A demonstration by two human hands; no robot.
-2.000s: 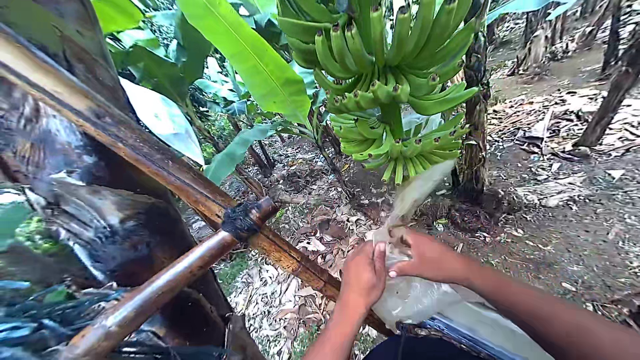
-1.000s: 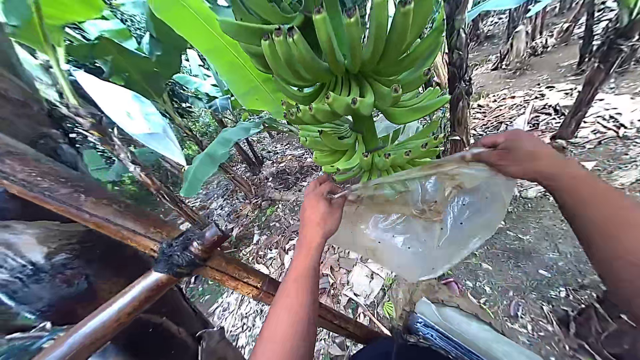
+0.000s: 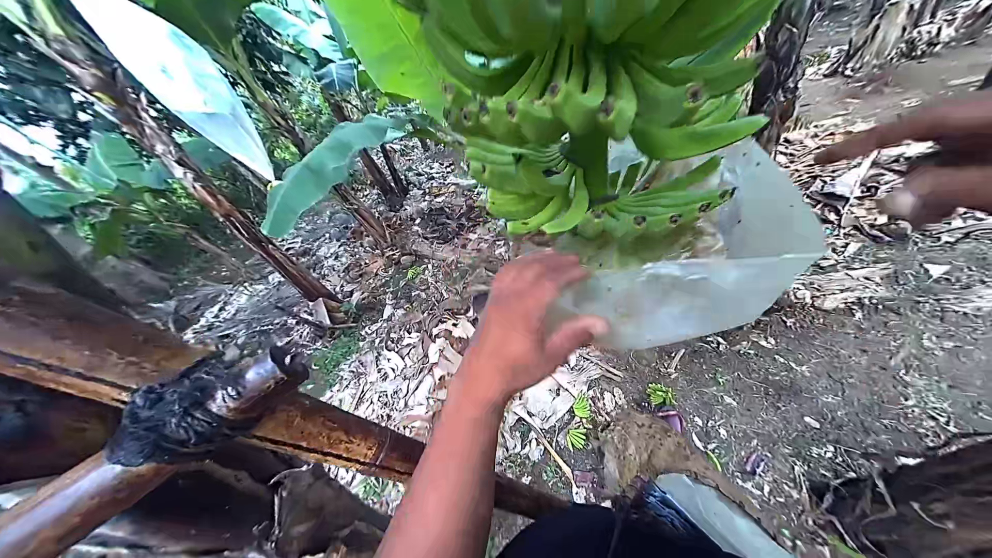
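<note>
A large bunch of green bananas (image 3: 597, 108) hangs in front of me at the top of the view. A clear plastic bag (image 3: 697, 298) surrounds the lowest bananas, its closed-looking lower part spreading below them and to the right. My left hand (image 3: 535, 322) is at the left edge of the bag, thumb and fingers apart; whether the fingertips touch the film cannot be told. At the upper right edge, my right hand (image 3: 922, 159) is blurred and partly cut off, fingers spread, apart from the bag with nothing seen in it.
Bamboo poles (image 3: 341, 438), bound with black wrapping (image 3: 174, 411), cross the lower left. A white plastic cover (image 3: 182, 77) hangs at upper left among banana plants. Dry leaves (image 3: 434, 356) litter the ground. Folded plastic (image 3: 705, 511) lies by my dark clothing at the bottom.
The bag, earlier stretched between both hands below the bunch, now surrounds its lower end. My right hand has let go and moved away to the right. The view has come closer to the bunch.
</note>
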